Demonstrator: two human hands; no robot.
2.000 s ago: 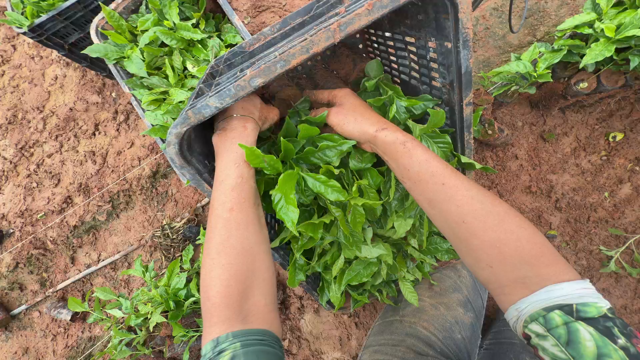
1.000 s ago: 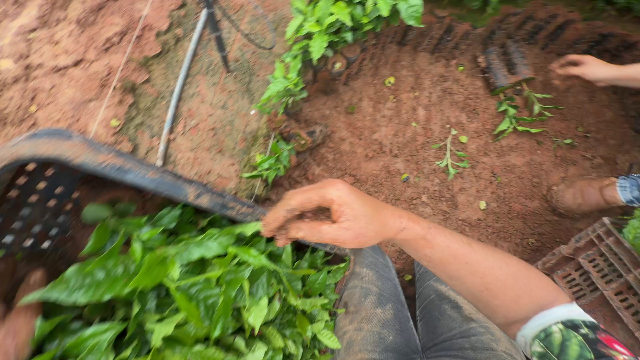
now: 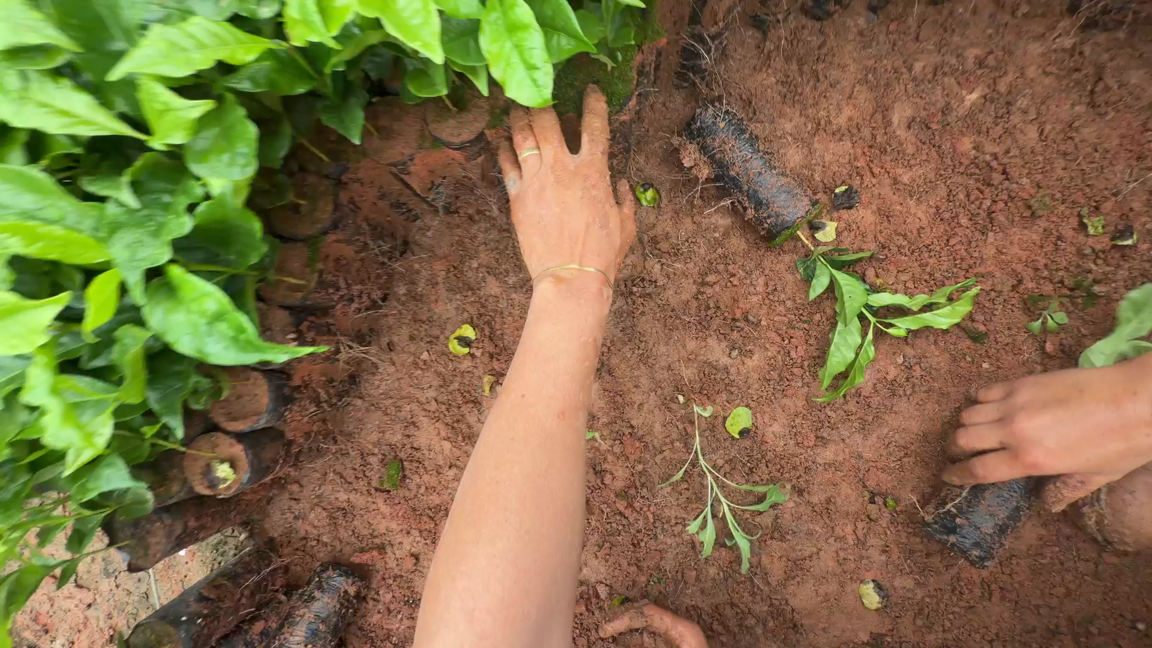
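Observation:
My left hand (image 3: 571,202), with a ring and a thin bracelet, reaches palm down to the edge of a dense block of leafy seedlings (image 3: 216,144). Its fingers are apart beside a mossy soil-filled nursery bag, and nothing shows in its grasp; the fingertips lie close under the leaves. Of my right hand (image 3: 657,621) only a curved, muddy part shows at the bottom edge, so what it does is hidden. Right of my left hand, a seedling in a black nursery bag (image 3: 751,171) lies on its side on the red soil, its leaves (image 3: 850,306) toward the lower right.
A co-worker's hand (image 3: 1053,432) rests over another black nursery bag (image 3: 981,517) at the right. A loose uprooted sprig (image 3: 715,495) lies on the soil. More black bags (image 3: 315,607) lie at the lower left, near round bag tops (image 3: 216,463) under leaves.
The view has swung away from the plastic crate of seedlings. My left hand, earlier in the crate, is now out at the edge of the seedling block on the ground.

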